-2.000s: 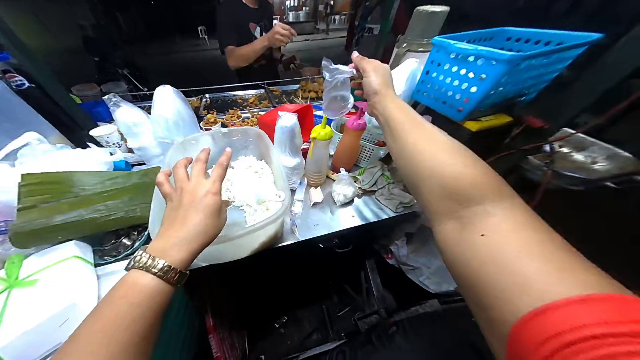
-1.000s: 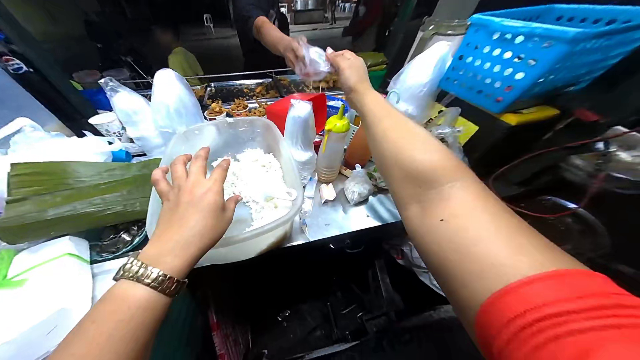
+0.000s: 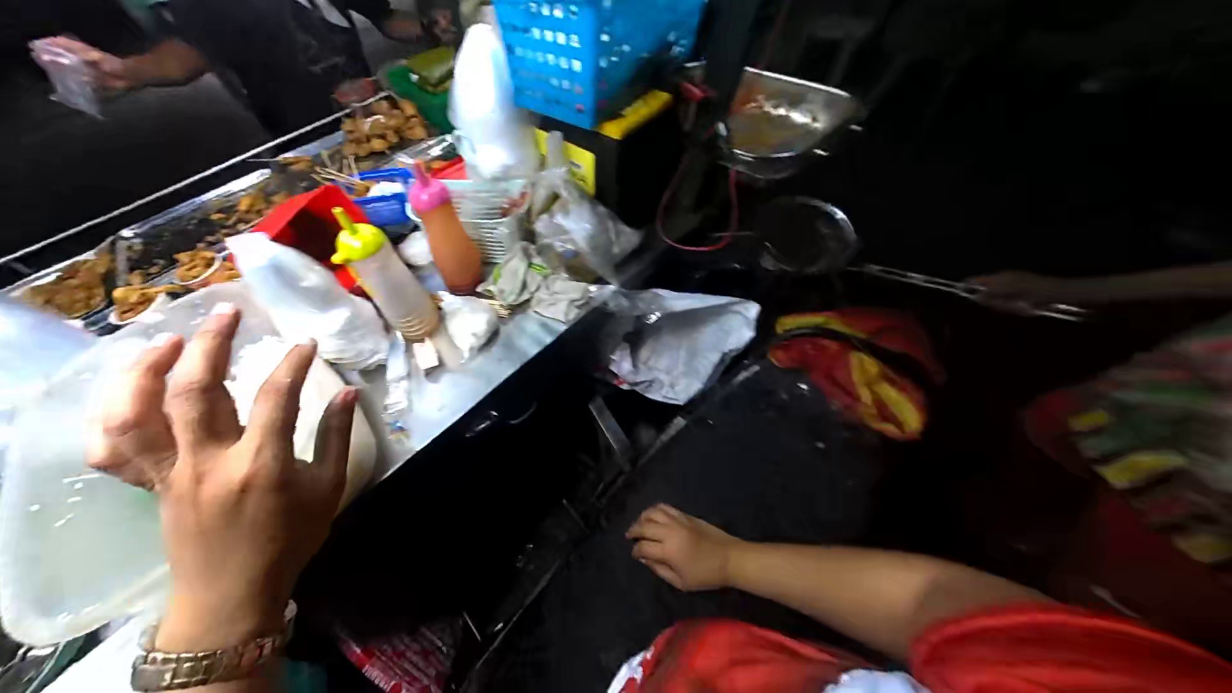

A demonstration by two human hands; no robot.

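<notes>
My left hand (image 3: 241,452), with a metal watch at the wrist, is spread with fingers apart over the near rim of the translucent plastic tub (image 3: 67,539). White contents show between its fingers. My right hand (image 3: 681,549) is low on the right, over a dark surface, fingers loosely curled and nothing visible in them; its palm is hidden. Beside the tub stand a white plastic bag roll (image 3: 313,303), a squeeze bottle with a yellow cap (image 3: 385,279) and an orange squeeze bottle with a pink cap (image 3: 448,236). A small knotted bag (image 3: 469,322) lies by the bottles.
Trays of fried food (image 3: 192,265) line the counter's far side, beyond a red container (image 3: 308,231). A blue perforated basket (image 3: 549,58) is at the back. Another person's hand (image 3: 96,67) holds a clear bag at upper left. At right, another person's hand (image 3: 1011,289) is near long metal tongs.
My right hand has let go of the clear bag, which the person across the counter now holds, and has come back low on the right. The view has swung right.
</notes>
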